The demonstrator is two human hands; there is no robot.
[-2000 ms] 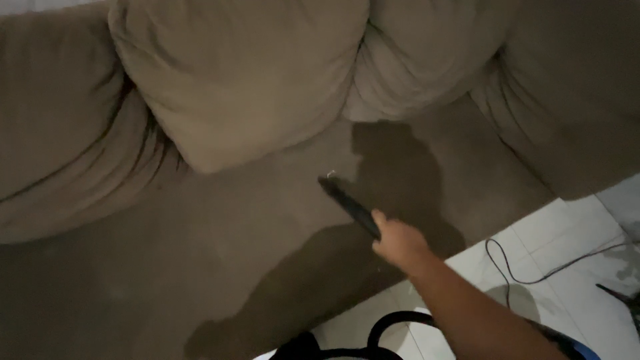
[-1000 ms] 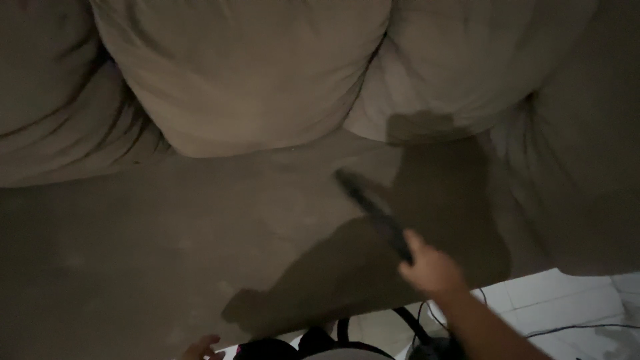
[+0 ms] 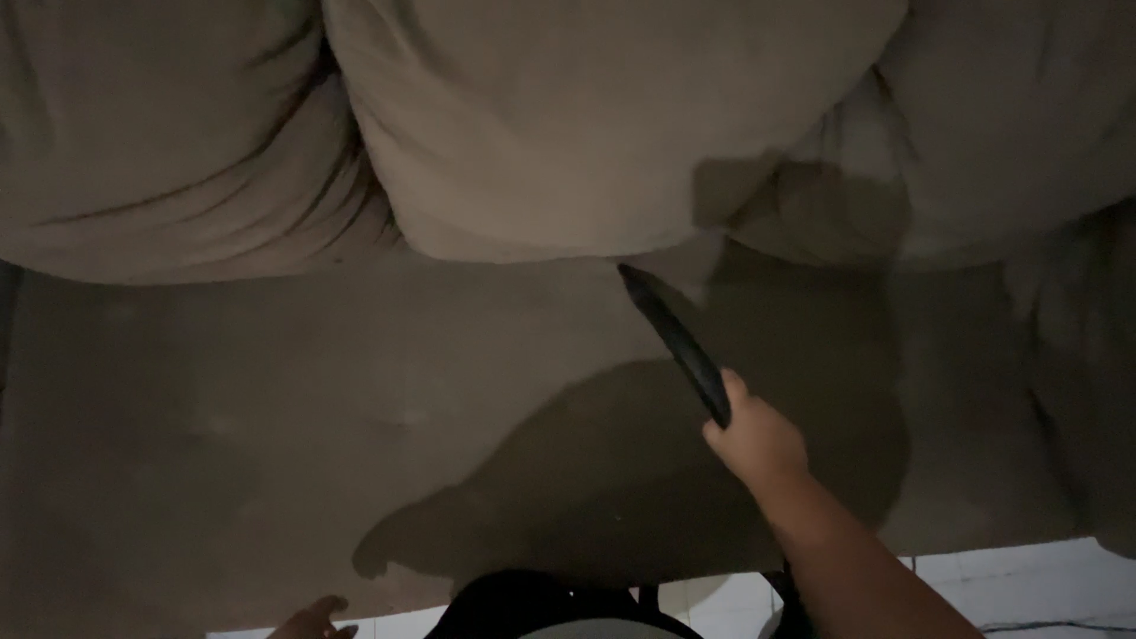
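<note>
My right hand is closed around the near end of a long, dark, narrow tool, which may be a vacuum nozzle; its kind cannot be told for sure. The tool's far tip reaches the line where the sofa seat meets the middle back cushion. Whether the tip touches the fabric is unclear. At the seat's front edge, low in the view, my left hand is partly visible with fingers apart and nothing seen in it.
More back cushions stand at left and right. A large shadow covers part of the seat. White floor tiles show below the front edge, with a dark cable at lower right.
The tool's tip has moved from the open seat up to the base of the middle cushion. My left hand, out of view two seconds ago, shows at the bottom. The view has shifted.
</note>
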